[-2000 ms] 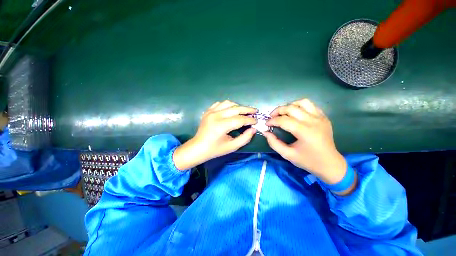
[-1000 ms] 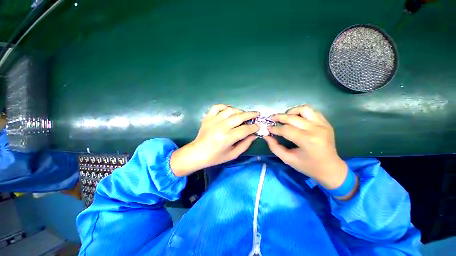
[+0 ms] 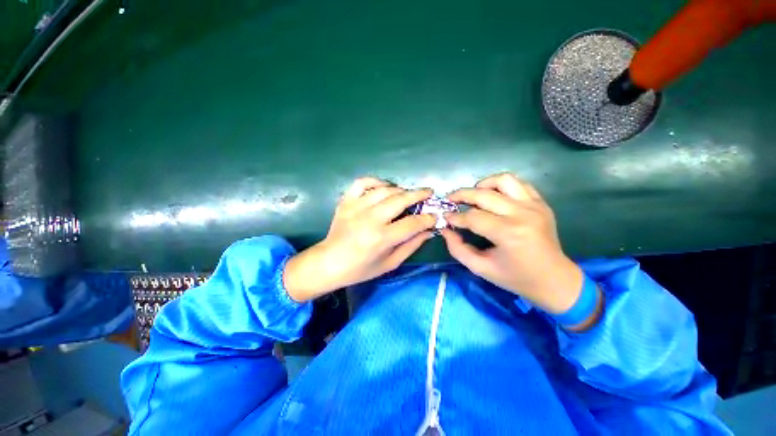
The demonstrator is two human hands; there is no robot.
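A small housing assembly (image 3: 437, 209), shiny silver with dark edges and a pale centre, is held at the near side of the green bench. My left hand (image 3: 374, 223) pinches its left side between thumb and fingertips. My right hand (image 3: 504, 228), with a blue band on the wrist, pinches its right side the same way. The fingers hide its edges. Glare blurs its details, and I cannot tell whether it touches the bench.
A round screw dish (image 3: 587, 94) stands at the upper right. An orange electric screwdriver (image 3: 693, 47) hangs with its black nose over it. Stacked clear trays (image 3: 38, 196) are at far left. A parts tray (image 3: 162, 294) and another person's blue sleeve (image 3: 64, 302) are lower left.
The orange screwdriver, almost out of view one second ago, is again over the dish. Both hands keep their pinch on the housing. The view has shifted slightly.
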